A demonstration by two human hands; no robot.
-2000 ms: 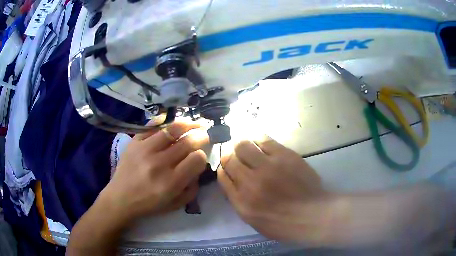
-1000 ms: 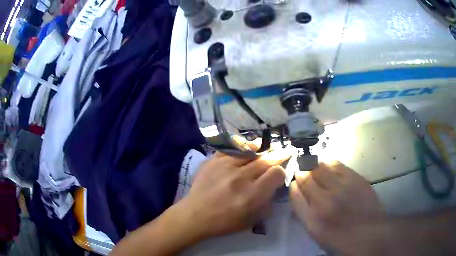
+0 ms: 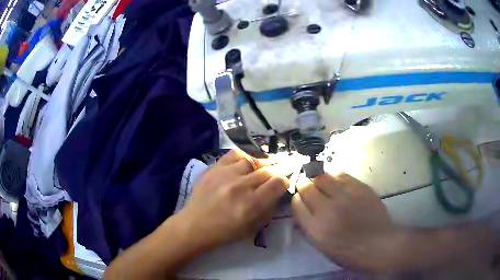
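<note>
The navy garment (image 3: 142,136) lies heaped left of the white sewing machine head (image 3: 263,60). A pale piece with dark stitch lines (image 3: 189,180) shows beside my left hand (image 3: 233,191). My left hand lies at the needle area, its fingertips in bright light on a small pale piece (image 3: 295,179). My right hand (image 3: 340,219) is close on the other side, fingers bent at the same piece, just below the small dark grey block (image 3: 313,169). The needle and the fingertips' exact hold are lost in glare. A dark narrow end (image 3: 261,236) shows below my left hand.
Scissors with green and yellow handles (image 3: 450,183) lie right of the needle on the machine bed (image 3: 384,164). The shiny curved guard (image 3: 233,112) stands close above my left hand. Pale grey garment pieces (image 3: 60,131) are piled at far left, by an orange edge (image 3: 69,235).
The view has swung left since the first frame, so the machine and hands appear further right and more navy cloth shows. Both hands stay at the needle area, with slight finger shifts.
</note>
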